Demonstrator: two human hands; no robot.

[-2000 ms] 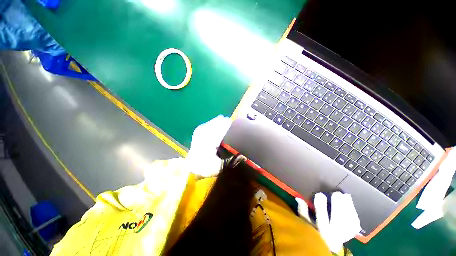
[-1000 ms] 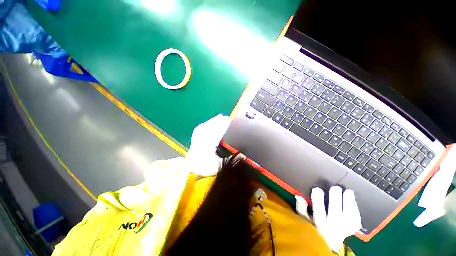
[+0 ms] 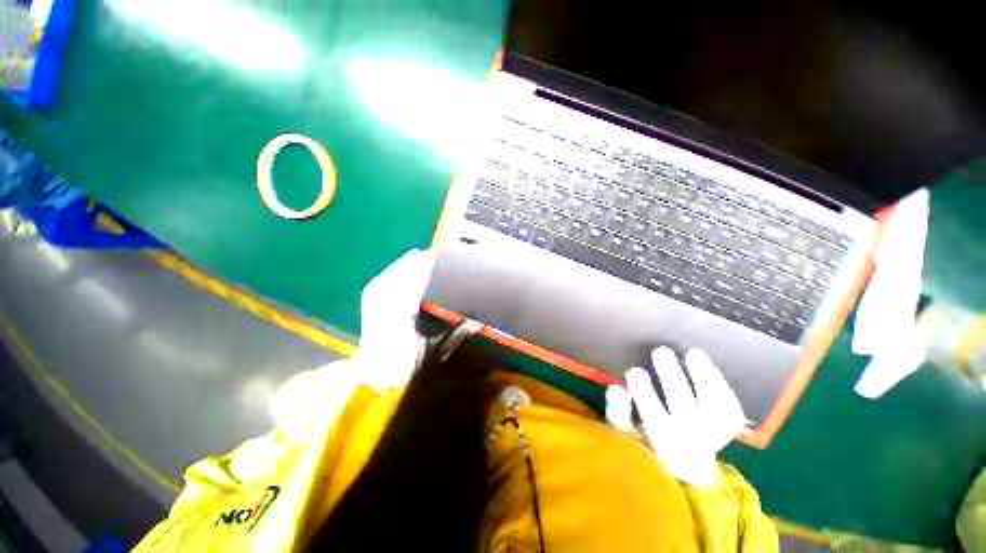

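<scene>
An open laptop (image 3: pixel 605 294) lies on an orange tray (image 3: pixel 773 423), its dark keyboard facing up and its black display (image 3: pixel 692 65) at the top of the view. My left hand (image 3: pixel 394 313), in a white glove, is at the laptop's near left corner; its fingers are overexposed and partly hidden, so its grip cannot be told. My right hand (image 3: pixel 683 413), in a white glove, rests with fingers apart on the palm rest near the front edge, right of the middle.
A tape roll (image 3: pixel 296 176) lies on the green bench (image 3: pixel 216 130) left of the laptop. A white strip or cloth (image 3: pixel 895 302) lies to the right. A yellow line (image 3: pixel 254 307) runs along the bench edge. Blue material (image 3: pixel 54 200) is at the far left.
The view has turned and shifted, so the laptop and tape roll appear further left and less tilted. My right hand's fingers are spread more on the palm rest. My left hand stays at the corner.
</scene>
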